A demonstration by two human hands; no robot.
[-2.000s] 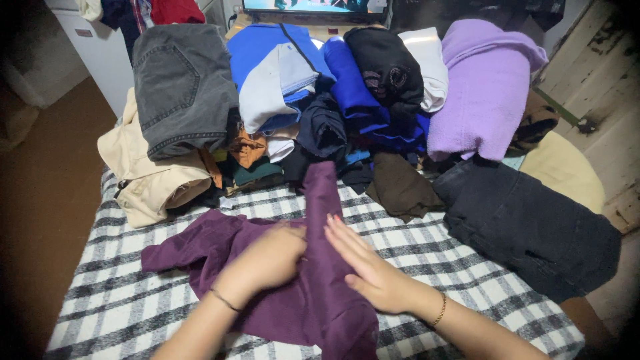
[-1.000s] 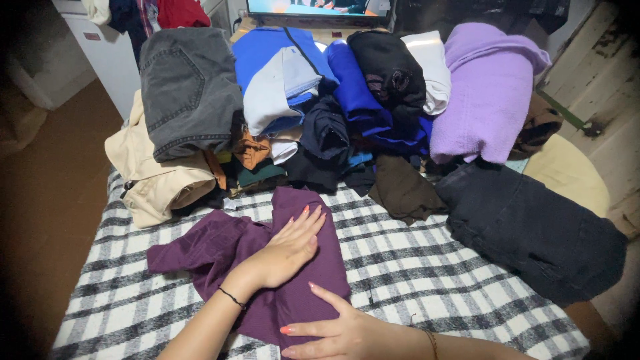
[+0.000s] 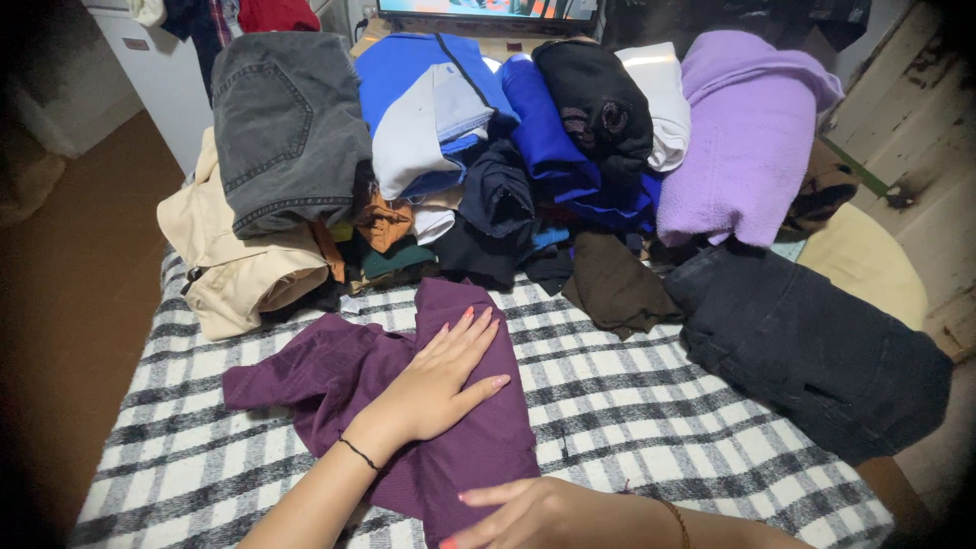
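Observation:
A purple cloth garment (image 3: 488,427) lies partly folded on a black-and-white plaid blanket (image 3: 610,427). My left hand (image 3: 442,374) rests flat on its folded right part, palm down with the fingers spread. Near the bottom edge of the view, my right hand (image 3: 526,511) is at the garment's lower right edge, its fingers apart and some of them over the cloth. One loose part of the garment reaches out to the left, wrinkled. Neither hand grasps the cloth.
Behind the garment stand piles of clothes: grey jeans (image 3: 282,137), beige trousers (image 3: 244,267), a blue and white garment (image 3: 427,114), a black garment (image 3: 602,107) and a lilac fleece (image 3: 740,137). Black jeans (image 3: 816,351) lie at the right edge. A screen (image 3: 488,9) is at the back.
Two seconds ago the garment's right part stood in a narrow upright strip between my hands; now it lies wider and flatter. My left hand has moved onto it, and my right hand has moved down toward me.

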